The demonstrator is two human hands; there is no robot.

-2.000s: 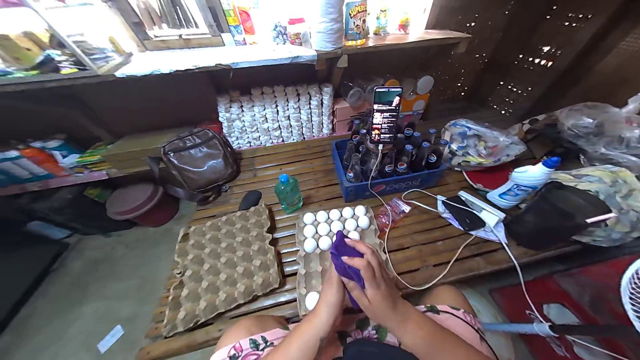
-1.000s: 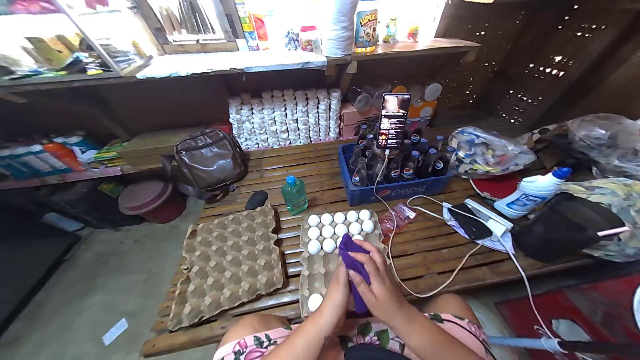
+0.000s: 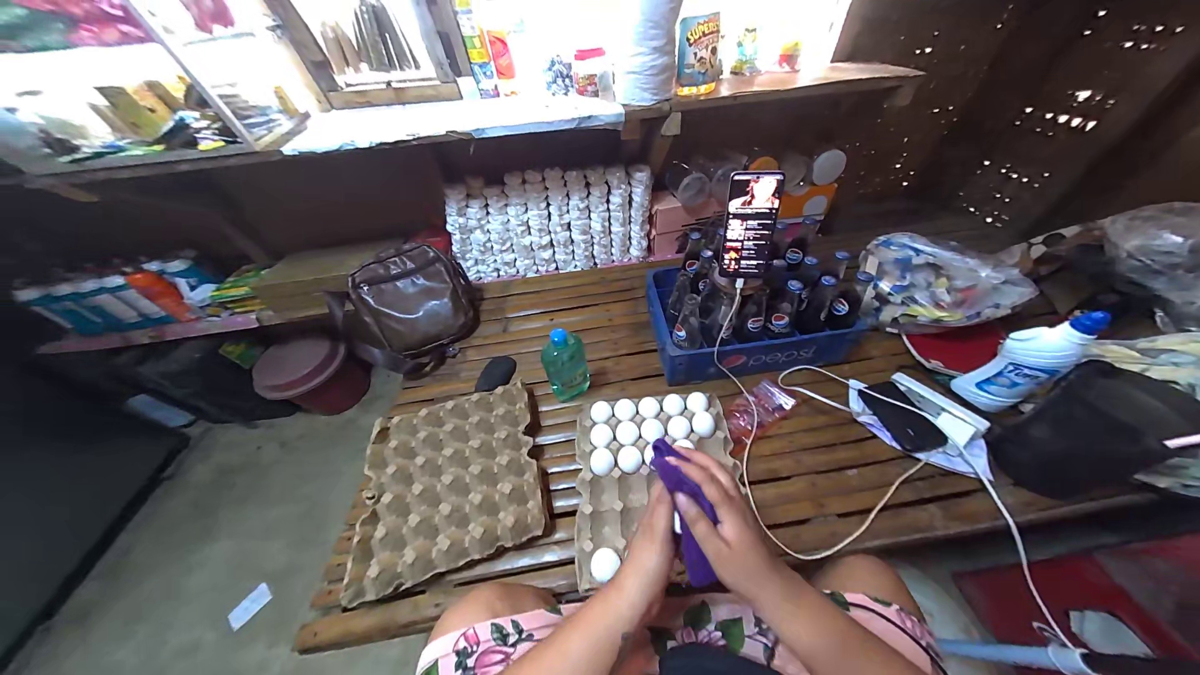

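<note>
A purple cloth (image 3: 695, 539) is folded between my two hands over the near right part of a cardboard egg tray (image 3: 596, 511). My right hand (image 3: 727, 525) grips the cloth from the right. My left hand (image 3: 656, 539) is closed against its left side, where a bit of something white shows, perhaps an egg. White eggs (image 3: 626, 432) fill the tray's far rows, and a single egg (image 3: 605, 564) sits at its near left corner. Left of this stands another cardboard egg tray (image 3: 450, 487) with no eggs in it.
Beyond the trays are a green bottle (image 3: 565, 366), a brown leather bag (image 3: 412, 305) and a blue Pepsi crate (image 3: 764, 361) of bottles with a phone (image 3: 752, 225) above it. A white cable (image 3: 750, 478) loops right of my hands. A white cleaner bottle (image 3: 1027, 361) lies farther right.
My hands stay together on the purple cloth over the tray, shifting only slightly. The eggs and trays show no plain change.
</note>
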